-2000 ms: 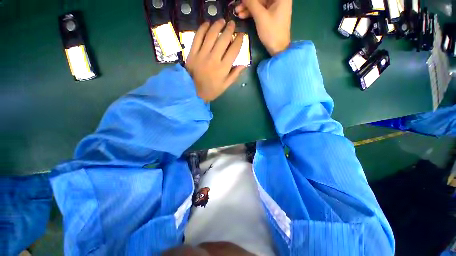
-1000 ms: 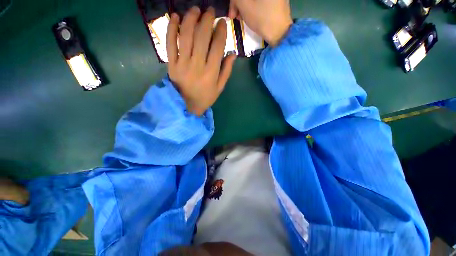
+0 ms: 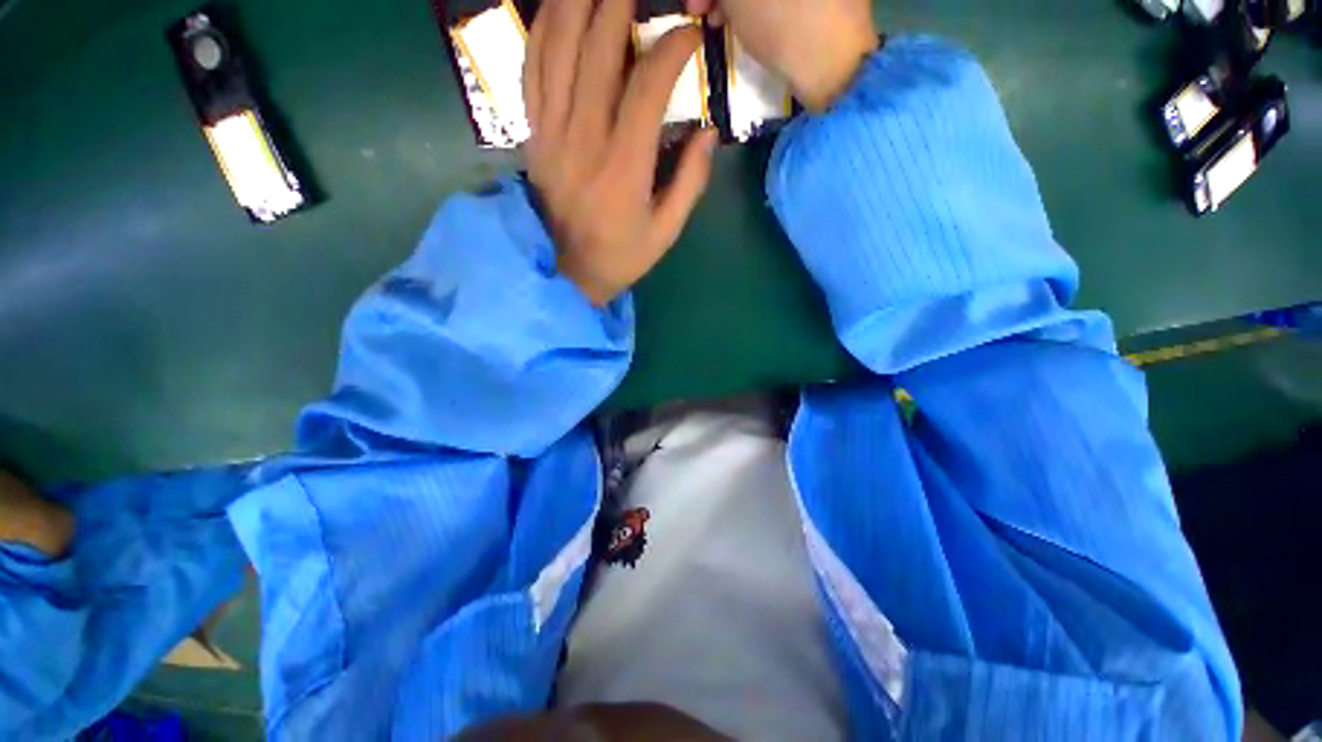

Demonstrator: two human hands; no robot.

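A row of black handheld units with white, gold-edged rectangles (image 3: 495,73) lies side by side at the top edge of the view, their upper ends cut off. My left hand (image 3: 602,152) lies flat over the middle units, fingers extended, fingertips at or past the top edge. My right hand (image 3: 795,36) is bent over the right end of the row, partly cut off by the top edge. Its fingertips are mostly hidden, and I cannot tell whether it holds anything.
A single black unit (image 3: 237,123) with a grey disc lies apart on the green bench (image 3: 392,174) at the left. Loose units (image 3: 1229,145) lie in a heap at the upper right. Another person's blue sleeve and hand (image 3: 32,519) are at the lower left.
Over the two seconds the view has shifted, so the row's upper ends and discs have left the picture. Both hands stay over the row; my left hand's fingers now reach the top edge.
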